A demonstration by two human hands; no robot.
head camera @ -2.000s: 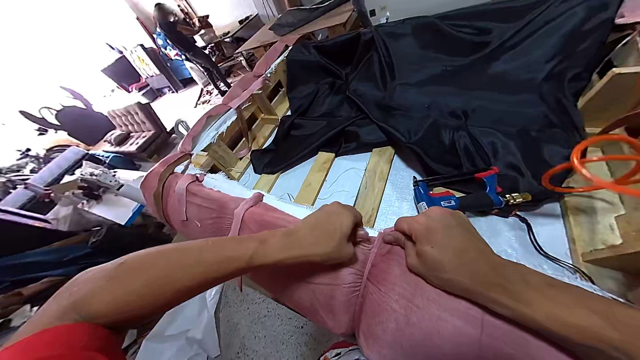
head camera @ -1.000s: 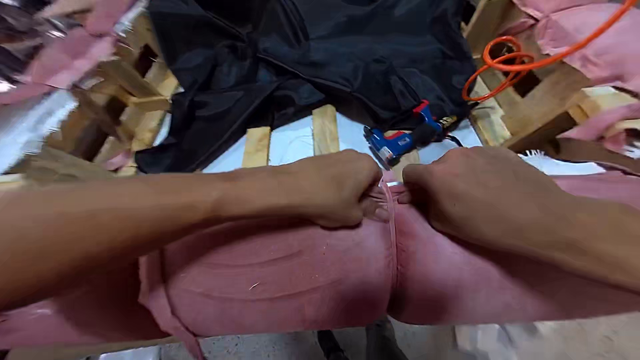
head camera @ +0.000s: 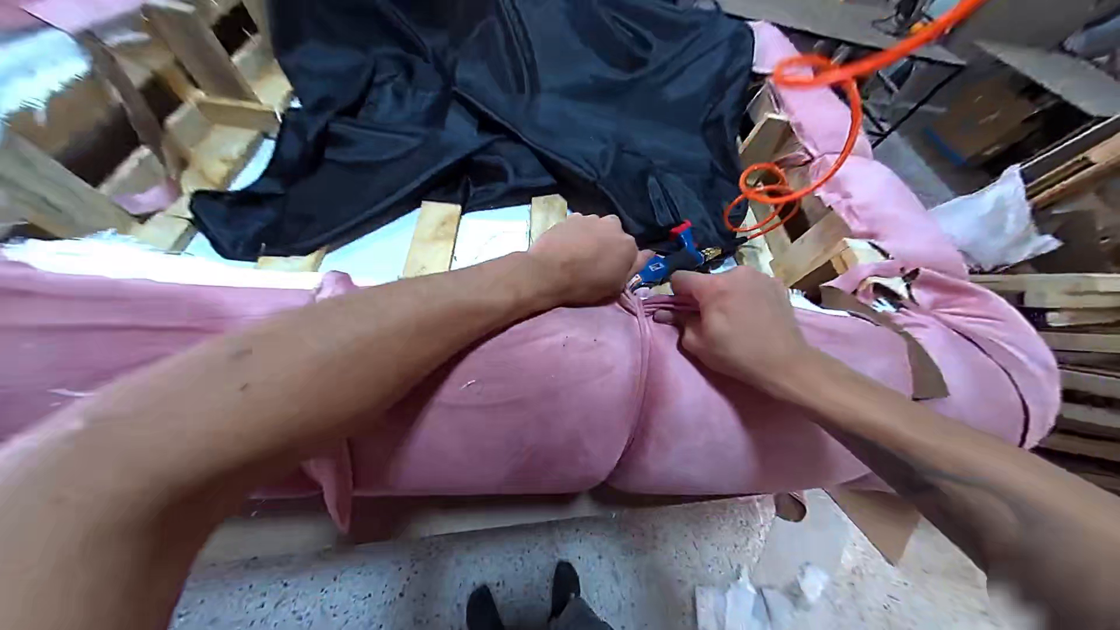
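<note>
Pink velvet-like upholstery (head camera: 542,402) wraps a long padded rail of a wooden furniture frame. A narrow pink fabric strip (head camera: 646,376) runs down across the padding and pulls a deep crease into it. My left hand (head camera: 588,260) is closed on the strip's upper end at the rail's inner edge. Just right of it, my right hand (head camera: 733,317) pinches gathered pink fabric. Behind both hands lies a blue pneumatic staple gun (head camera: 669,265) with a red part, its nose close to the gathered fabric. Some fingertips of my left hand are hidden.
Black fabric (head camera: 507,114) drapes over the frame, with wooden slats (head camera: 431,239) showing below it. An orange coiled air hose (head camera: 853,114) hangs at the upper right. Cardboard (head camera: 875,525) and scraps lie on the speckled floor (head camera: 350,582). Stacked wood (head camera: 1085,367) stands at the right.
The view has swung right and down. Both hands stay at the strip by the rail's inner edge, and my right hand now sits slightly lower beside it.
</note>
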